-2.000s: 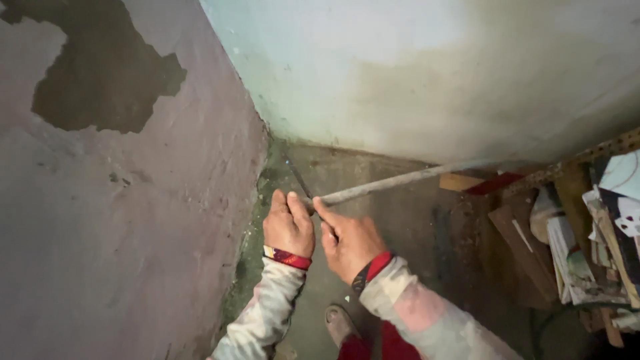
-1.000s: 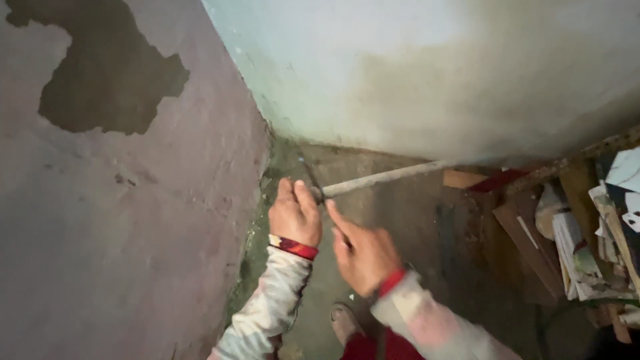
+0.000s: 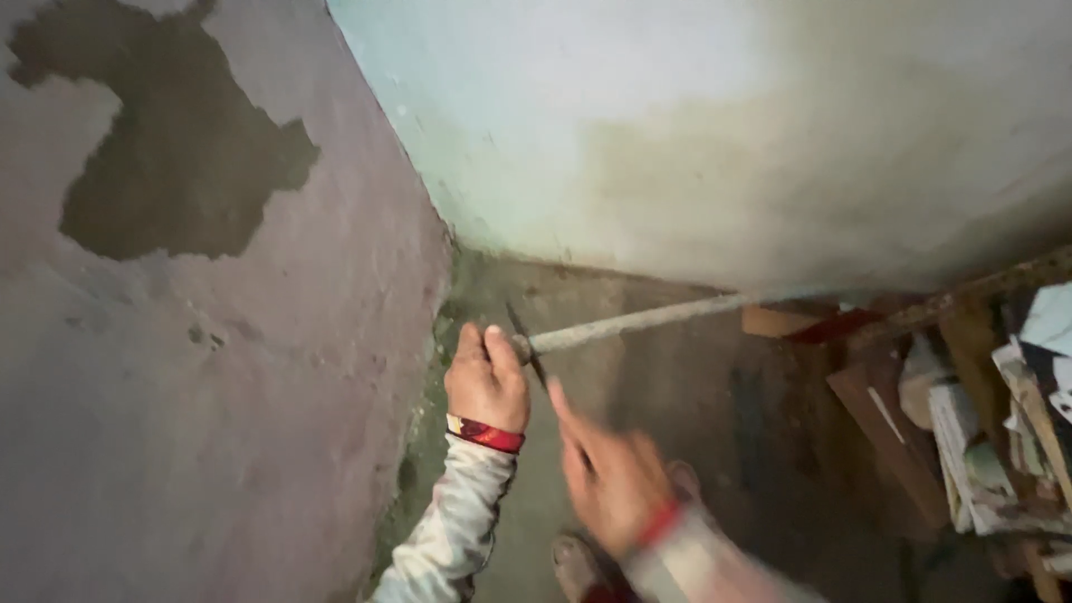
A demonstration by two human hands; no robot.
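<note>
A long pale rod or pipe [image 3: 636,325] runs from the right toward the middle, and my left hand [image 3: 488,381] grips its near end. Across the rod, just right of those fingers, lies a thin dark blade-like tool [image 3: 515,319], its far tip pointing up and left. My right hand [image 3: 615,477], partly blurred, is closed at the tool's lower end with the index finger stretched along it. The tool's handle is hidden in that hand. Whether the blade has cut into the rod cannot be told.
A pinkish wall [image 3: 335,352] with a bare grey patch stands at left and a pale green wall [image 3: 519,142] ahead. Papers [image 3: 955,444] and boards [image 3: 888,440] are piled on the right. A shoe [image 3: 576,565] shows on the floor below.
My right hand has moved down and back from the rod, drawing the dark tool with it. My left hand stays at the rod's end.
</note>
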